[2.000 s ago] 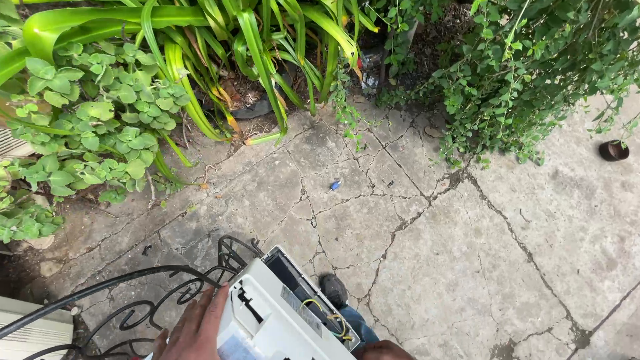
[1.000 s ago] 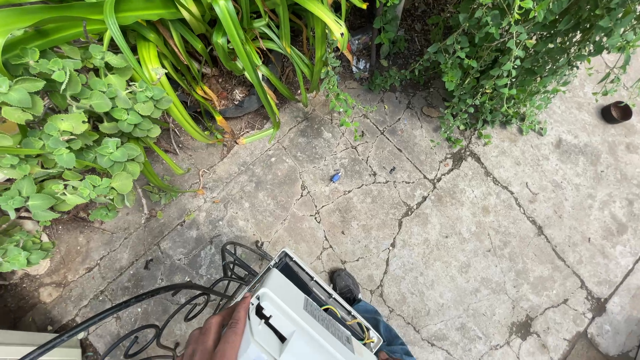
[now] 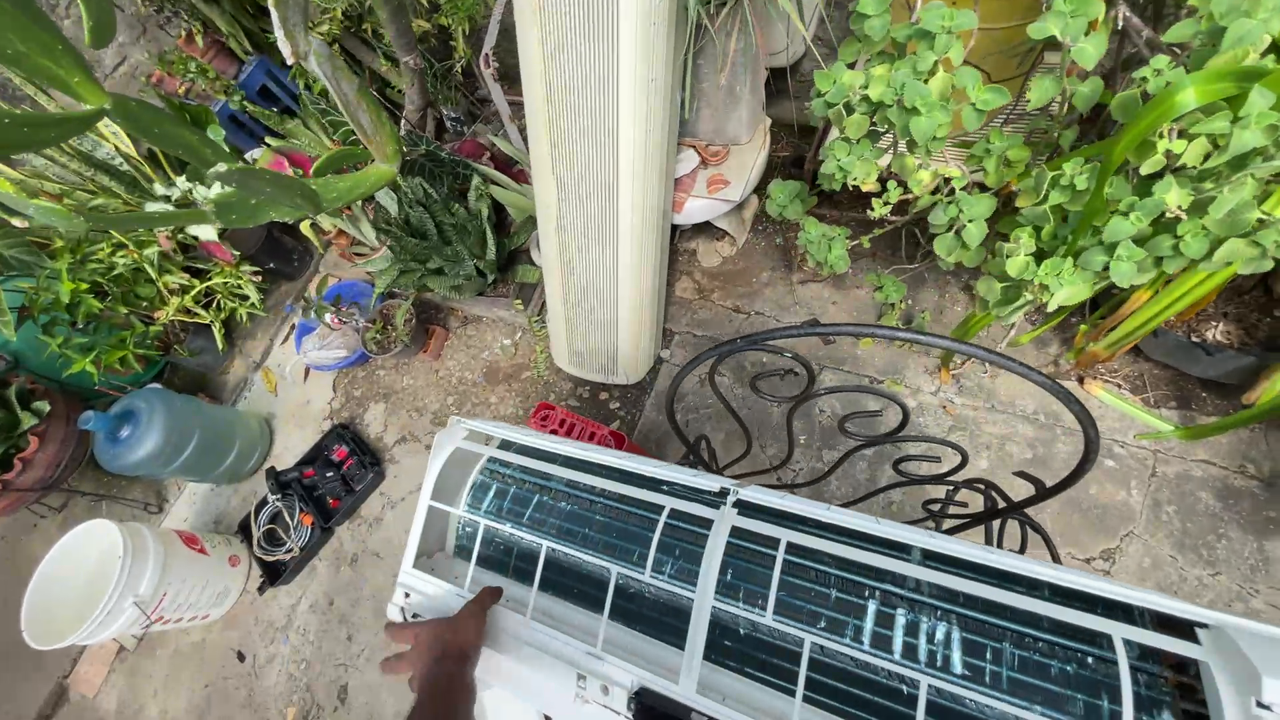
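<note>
A white indoor air conditioner unit (image 3: 712, 580) lies across the bottom of the view with its dark finned coil bare behind a white plastic grid. My left hand (image 3: 445, 645) rests at its left end, the thumb or a finger on the lower white edge and the other fingers spread over the side. Whether it grips the casing is hard to tell. My right hand is outside the view. Behind the unit stands a black wrought-iron chair frame (image 3: 885, 335) with scrolls, partly hidden by the unit. A red plastic crate (image 3: 580, 425) shows just behind the unit.
A long cream louvred casing (image 3: 600, 200) stands upright behind. On the left are an open black tool case (image 3: 345, 475) with coiled cable, a white bucket (image 3: 190, 590) and a blue water jug (image 3: 190, 435). Potted plants and leafy beds (image 3: 1130, 210) border the cracked concrete.
The view has swung far to the left, from the unit's wiring end to its other end. My left hand now lies on that far end; the right hand, partly seen at first, is out of view.
</note>
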